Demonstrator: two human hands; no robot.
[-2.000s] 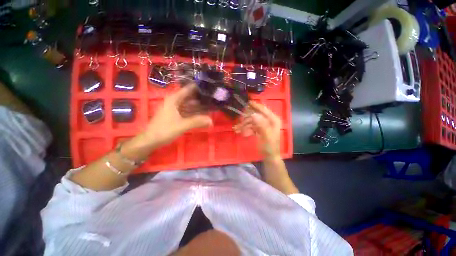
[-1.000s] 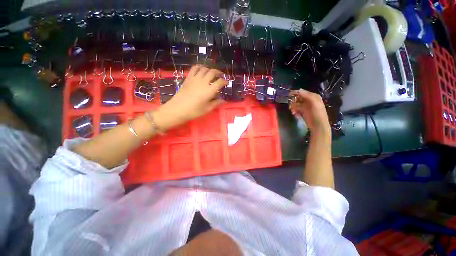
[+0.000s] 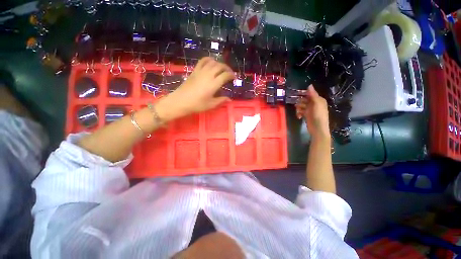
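A red compartment tray [image 3: 197, 153] lies in front of me, with several black glossy devices [image 3: 119, 87] in its left pockets. A white wipe [image 3: 246, 127] lies on its right part. Clamped devices [image 3: 215, 46] form a dark row along the far edge, wire handles sticking out. A nearer clamped device [image 3: 280, 92] is at the tray's right far corner. My right hand [image 3: 313, 109] has its fingertips on the wire handle at that device's right side. My left hand [image 3: 204, 86] is over the clamped devices at the tray's middle; its fingertips are partly hidden.
A black heap of loose binder clips [image 3: 336, 66] is right of the tray, beside a white boxy unit [image 3: 386, 71] and a tape roll [image 3: 407, 35]. A clear bottle with a red diamond label [image 3: 251, 21] stands beyond the tray. A red crate [image 3: 447, 106] is at far right. A neighbour's sleeve [image 3: 22, 152] shows left.
The hands have moved apart from the tray's middle. The clamped device they held is now at the far row's right part. The white wipe now lies on the tray.
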